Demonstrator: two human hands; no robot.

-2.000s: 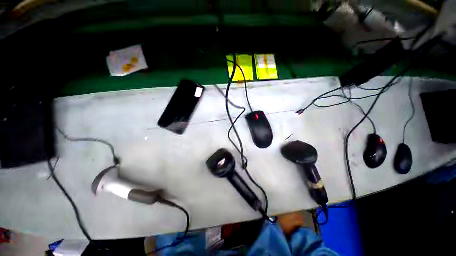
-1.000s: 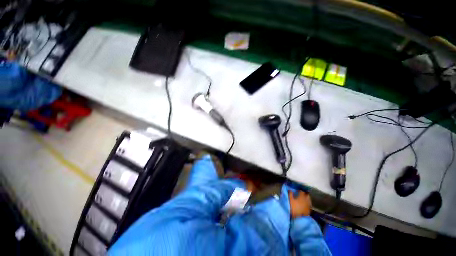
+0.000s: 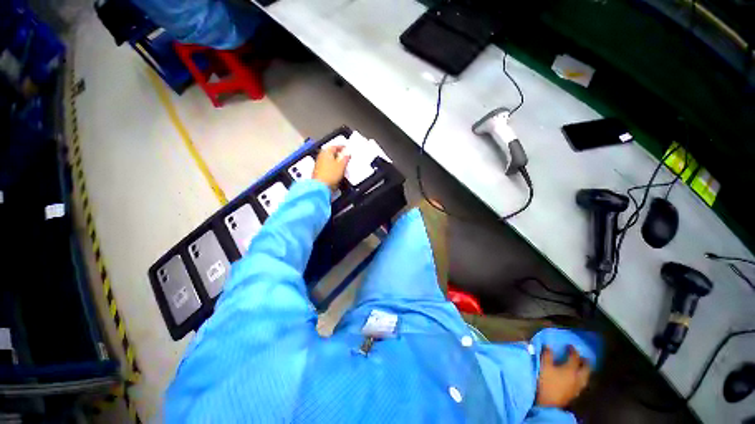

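A long black tray (image 3: 156,277) lies tilted across the left of the view, on top of a dark tray stack. Its pockets hold several silver and white smartphones (image 3: 176,284), camera lenses showing. A white paper sheet (image 3: 363,159) lies over the tray's far end. My left hand (image 3: 331,166) is at that end, fingers at the paper's edge; whether they grip the paper or a phone under it is unclear. My right hand (image 3: 563,377) is low at my right side near the bench edge, fingers partly curled, slightly blurred; I cannot tell if it holds anything.
The pale workbench (image 3: 372,70) bears a light scanner (image 3: 503,139), two black scanners (image 3: 602,228) (image 3: 684,306), a black phone (image 3: 596,134), a mouse (image 3: 660,222), cables and a black tray (image 3: 447,37). A person in blue (image 3: 203,21) is by a red stool (image 3: 219,74).
The view has swung left and down to the tray. My left arm has reached out to the tray's far end. My right hand shows lower, beside my body.
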